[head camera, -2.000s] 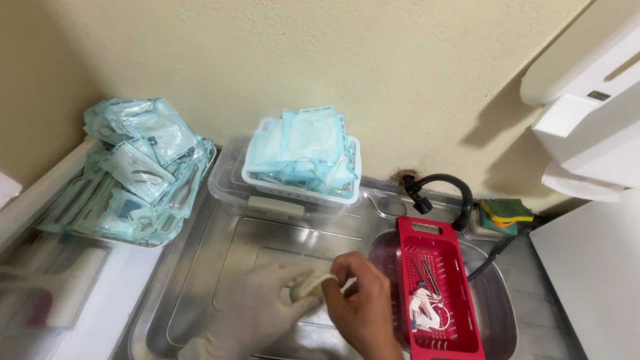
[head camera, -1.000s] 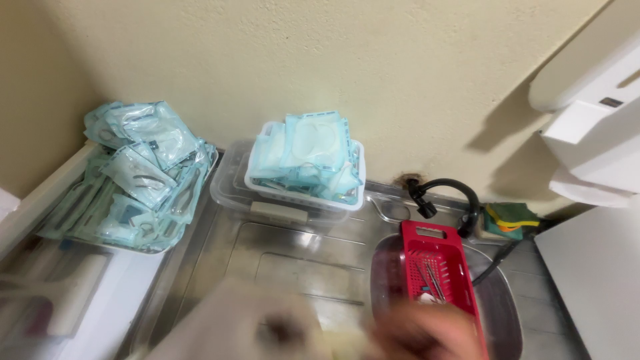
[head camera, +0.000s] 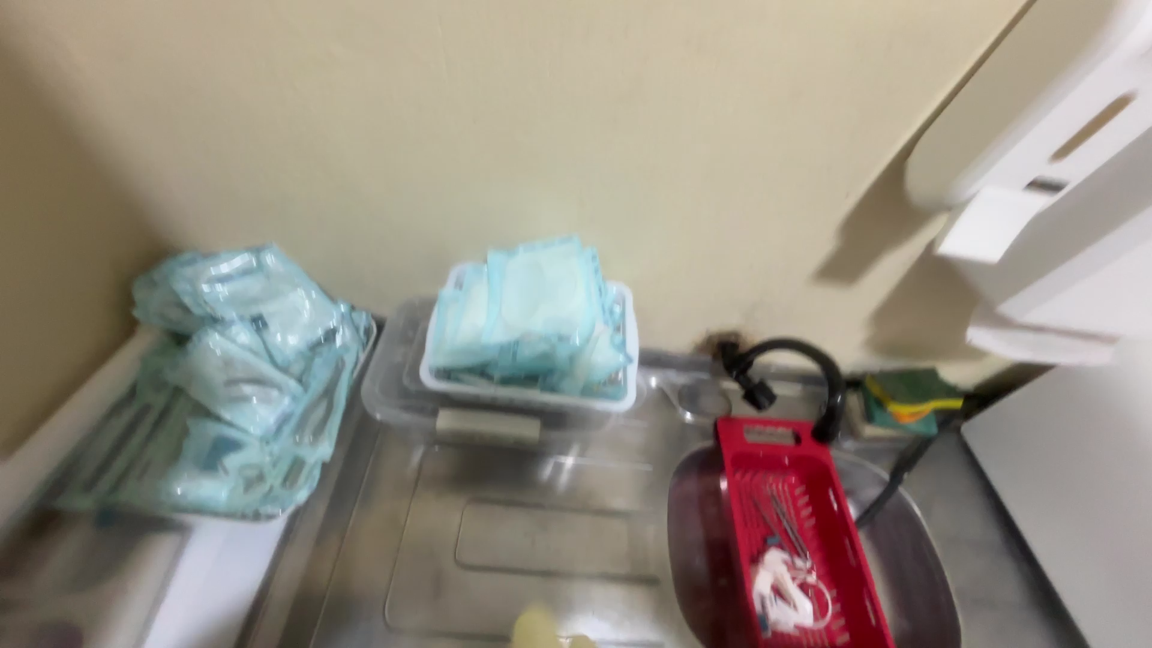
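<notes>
Pale yellow fingertips of a latex glove (head camera: 540, 627) show at the bottom edge, over the steel drainboard (head camera: 540, 540). Whether a hand is inside that glove cannot be told. Neither my left hand nor my right hand can be made out otherwise; both are below the view. To the right, a red plastic basket (head camera: 814, 531) rests across the sink bowl (head camera: 909, 540), holding metal instruments (head camera: 785, 522) and a white item (head camera: 781, 589).
Behind the drainboard, a white tub (head camera: 526, 396) of blue-tinted pouches stands on a clear plastic container (head camera: 391, 382). A tray of pouched instruments (head camera: 243, 378) lies left. A black faucet (head camera: 796, 346), sponges (head camera: 913, 396) and a white wall dispenser (head camera: 1017, 135) are right.
Both hands have dropped out of view at the bottom. Two seconds earlier, the gloved left hand and bare right hand were together at a pale glove over the drainboard.
</notes>
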